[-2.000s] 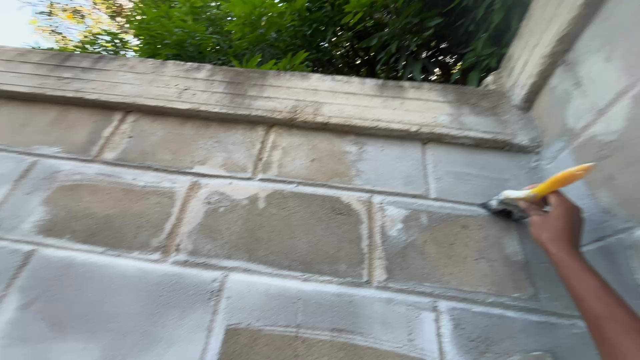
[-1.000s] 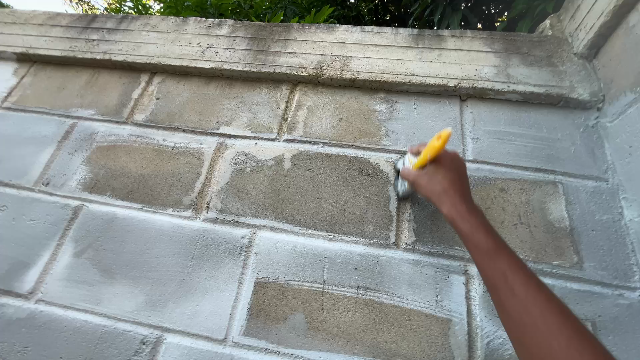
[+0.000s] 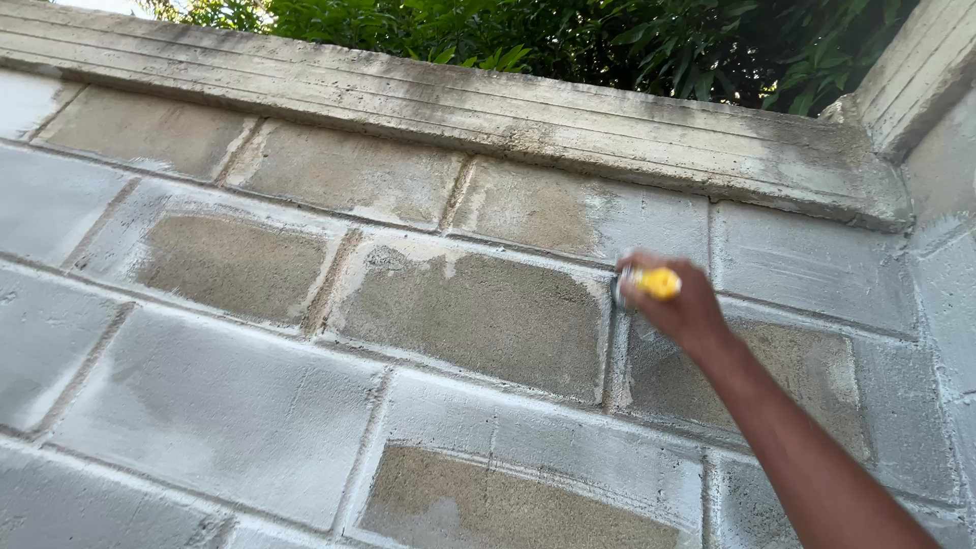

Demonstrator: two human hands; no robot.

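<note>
My right hand (image 3: 679,305) grips a paintbrush with a yellow handle (image 3: 659,283). The handle end points toward me, and the dark, blurred bristles (image 3: 619,291) touch the vertical mortar joint between two blocks of a concrete block wall (image 3: 229,396). Left of the brush is a block with a bare brown-grey face (image 3: 473,320) and whitish edges. To its right, partly behind my hand and forearm, sits another block with a bare middle (image 3: 793,366). Pale grey-white coating covers many of the other blocks. My left hand is out of view.
A rough concrete beam (image 3: 488,107) caps the wall, with green foliage (image 3: 610,46) above and behind it. At the right, an adjoining wall (image 3: 949,282) meets this one in a corner. Lower down, one block has a partly bare face (image 3: 518,503).
Two seconds ago the brush was near the right corner at the upper joint; my right hand has since carried it left to the vertical joint. The view has shifted somewhat.
</note>
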